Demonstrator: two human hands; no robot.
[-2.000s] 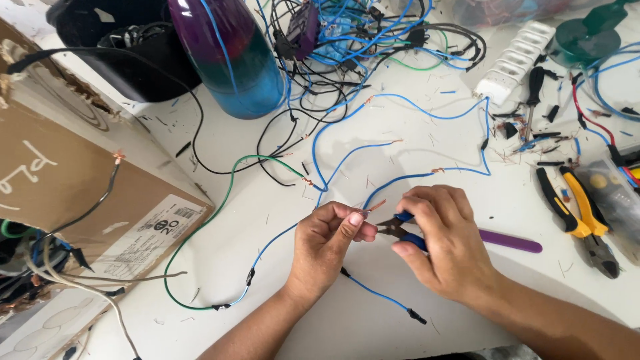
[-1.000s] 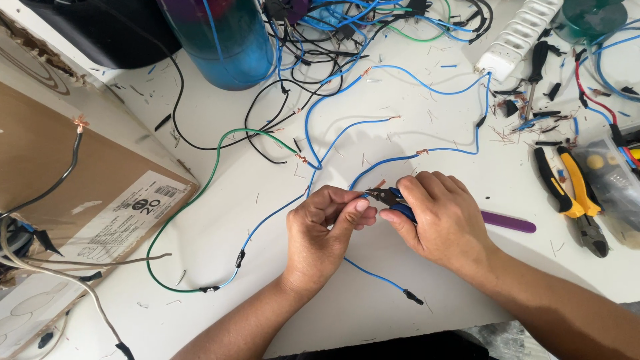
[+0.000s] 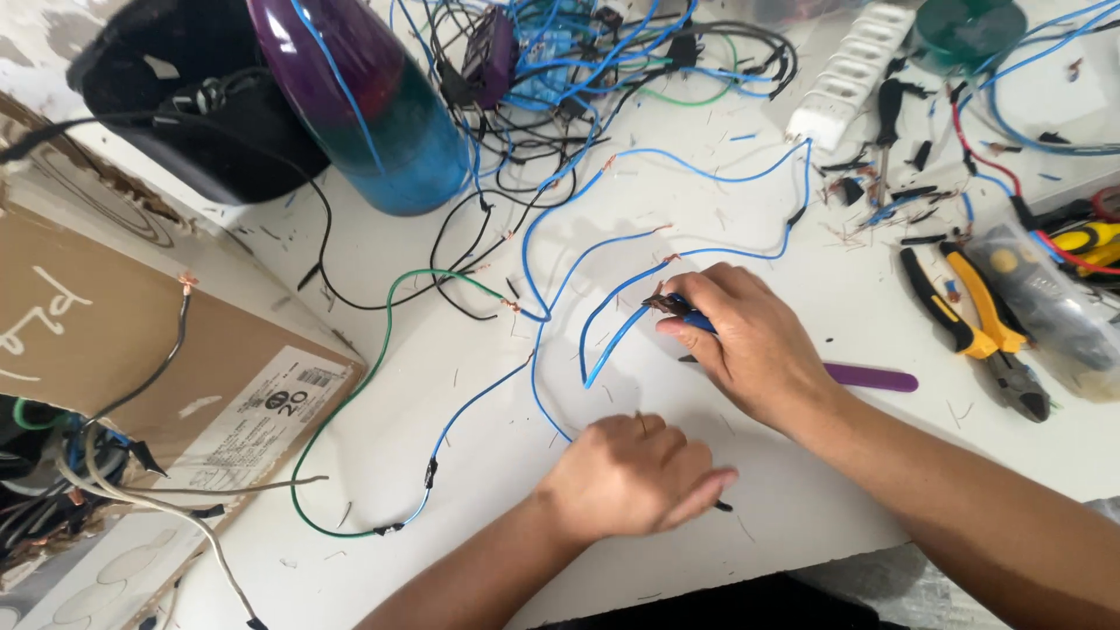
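Note:
My right hand (image 3: 744, 337) holds small pliers or cutters with blue handles (image 3: 682, 311), whose dark jaws are at the end of a blue insulated wire (image 3: 612, 346); whether they grip it is hard to tell. Below and to the left, my left hand (image 3: 630, 477) is off the tool, its back up and its fingers curled, with the thumb pointing right. It lies over a blue wire (image 3: 541, 398); whether it holds anything is hidden. Another blue wire (image 3: 582, 249) ends in bare copper in the middle. A green wire (image 3: 389, 324) joins a blue one at bare twisted copper.
A cardboard box (image 3: 210, 350) stands left, near a black container (image 3: 192, 149) and a purple and blue bottle (image 3: 394, 131). Tangled wires (image 3: 560, 70) and a white power strip (image 3: 849, 74) lie behind. Yellow-handled cutters (image 3: 989, 341), a screwdriver (image 3: 888, 114) and a purple strip (image 3: 871, 377) are at right.
My left hand has come away from the tool and moved down toward me. My right hand, still with the blue-handled tool, is apart from it. The blue wire beside the tool is now bent sharply.

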